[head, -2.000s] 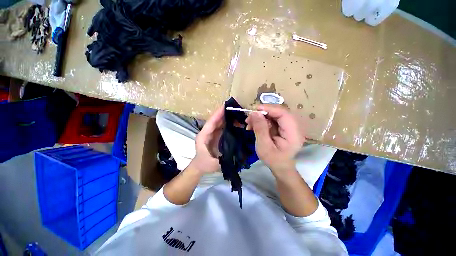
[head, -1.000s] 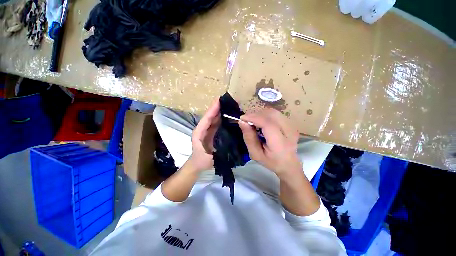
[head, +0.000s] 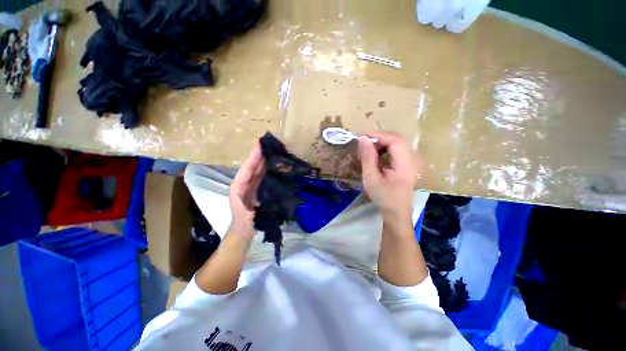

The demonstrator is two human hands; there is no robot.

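My left hand (head: 246,193) holds a limp black workpiece (head: 278,188) with jagged edges over my lap, left of the work board. My right hand (head: 390,171) pinches the end of a white cotton swab (head: 367,138). The swab's other end is at the small white oval glue dish (head: 336,136). The dish sits on the work board (head: 401,113), which has dark wet spots. Whether the swab tip is in the liquid is too small to tell.
A black workpiece pile (head: 147,51) lies at the back left, a hammer (head: 47,79) farther left. Spare swabs (head: 379,60) lie beyond the board, white bottles (head: 451,12) at the far edge. Below are a blue crate (head: 82,295), a carton (head: 159,223) and a blue tote (head: 504,274).
My right hand has moved the swab away from the black workpiece to the glue dish. My left hand still holds the workpiece. The whole view has shifted.
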